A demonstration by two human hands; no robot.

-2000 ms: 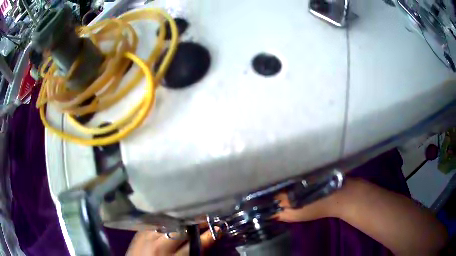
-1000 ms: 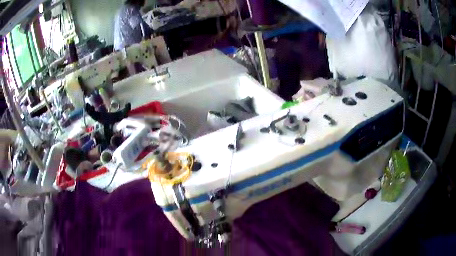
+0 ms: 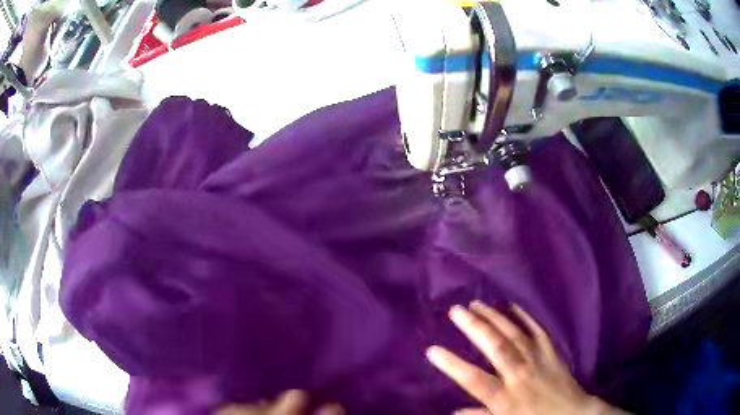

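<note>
A large purple garment piece (image 3: 324, 243) covers most of the machine bed, bunched at the left and running under the presser foot (image 3: 449, 182) of the white sewing machine (image 3: 438, 89). A puckered line shows in the cloth just in front of the foot. My right hand (image 3: 515, 361) lies on the cloth in front of the needle area, palm down with fingers spread. My left hand (image 3: 284, 404) is mostly cut off by the bottom edge; only blurred knuckles show on the cloth, and its grip is hidden.
A pale grey cloth (image 3: 81, 154) hangs in a heap at the left. A red tray (image 3: 195, 36) stands behind. A dark phone (image 3: 621, 166), a pink-handled tool (image 3: 667, 243) and a rod with a dark red ball (image 3: 703, 199) lie right of the cloth. A green packet (image 3: 728, 212) is at the right edge.
The view has swung from the machine's top and the room down to the cloth and bed. Both hands now show on the cloth in front; earlier they were partly hidden behind the machine head, then out of view.
</note>
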